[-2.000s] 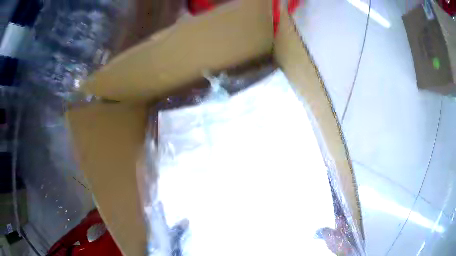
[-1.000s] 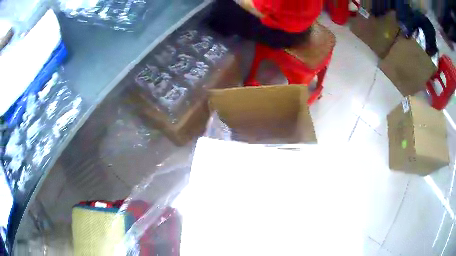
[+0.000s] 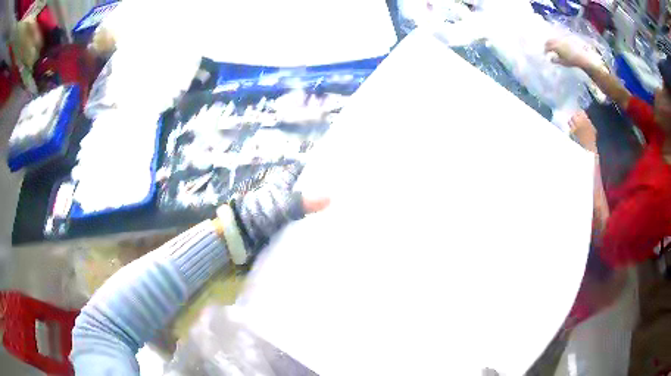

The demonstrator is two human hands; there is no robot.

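Note:
A large blank white sheet or tray (image 3: 434,213), glaring so that no cells show, is held up in front of me, tilted over the bench. My left hand (image 3: 276,205), in a grey knit glove with a bare thumb, grips its left edge. The thumb lies on the sheet's face and the other fingers are hidden. My right hand is not visible; a small grey patch at the sheet's bottom edge is too unclear to name.
On the dark bench (image 3: 44,220) are a clear tray of small white parts (image 3: 228,150), a blue bin (image 3: 153,172) and another blue bin (image 3: 44,136). A person in red (image 3: 636,213) sits at right, hands at clear bags. A red stool (image 3: 26,330) stands lower left.
The white sheet, earlier inside the open carton and then above the floor, is now up at the bench. The view has turned from carton and floor to the bench. My left hand and sleeve now show.

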